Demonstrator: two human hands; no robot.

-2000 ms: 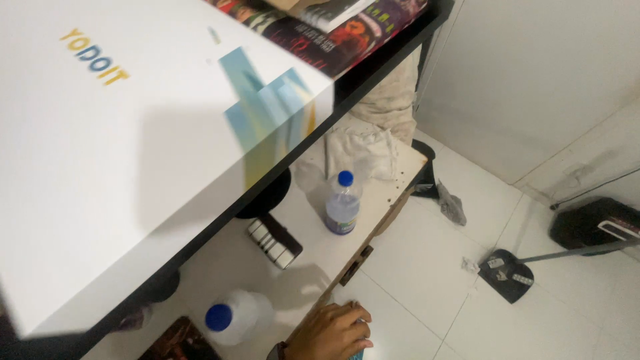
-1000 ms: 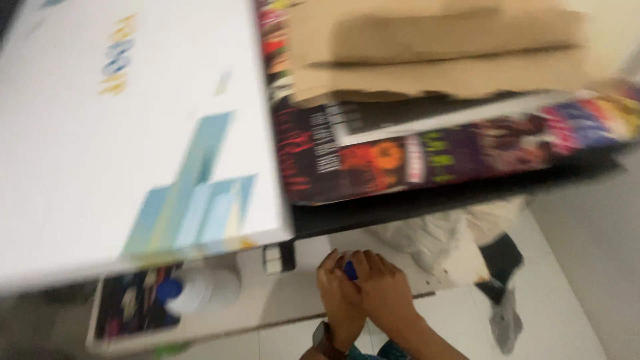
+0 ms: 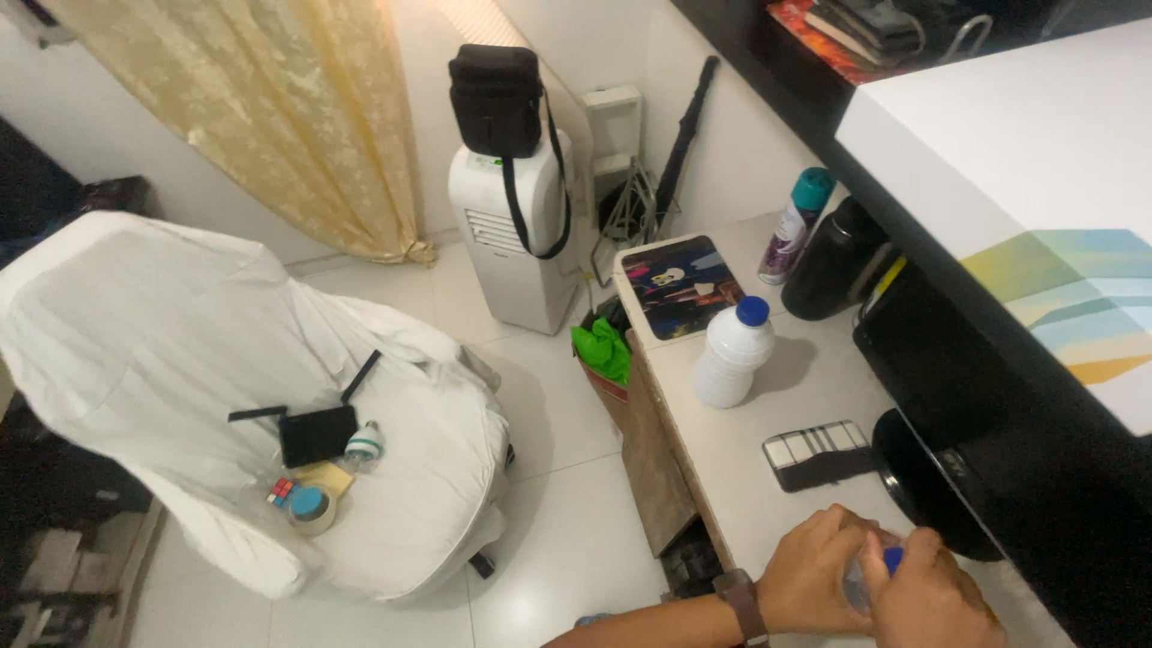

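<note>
Low at the right of the head view, my left hand (image 3: 814, 571), with a watch on its wrist, is wrapped around a clear plastic bottle (image 3: 857, 585). My right hand (image 3: 936, 594) has its fingers at the bottle's blue cap (image 3: 893, 560); whether the cap is loose cannot be seen. Just beyond the hands lies a black-and-white striped case (image 3: 819, 454). A white plastic bottle (image 3: 731, 355) with a blue cap stands upright farther along the desk, beside a dark patterned mouse pad (image 3: 682, 286).
Above the desk's right side juts a black shelf (image 3: 774, 90) bearing a white box (image 3: 1008, 135). Beneath it are a black flask (image 3: 832, 261), a spray can (image 3: 796, 225) and a monitor (image 3: 972, 450). A white-covered chair (image 3: 423, 495) holding several small items stands left of the desk.
Two seconds ago the clear bottle stood on the desk with one hand nearby; one second ago both hands were at it, and they still are. The view has swung toward the chair.
</note>
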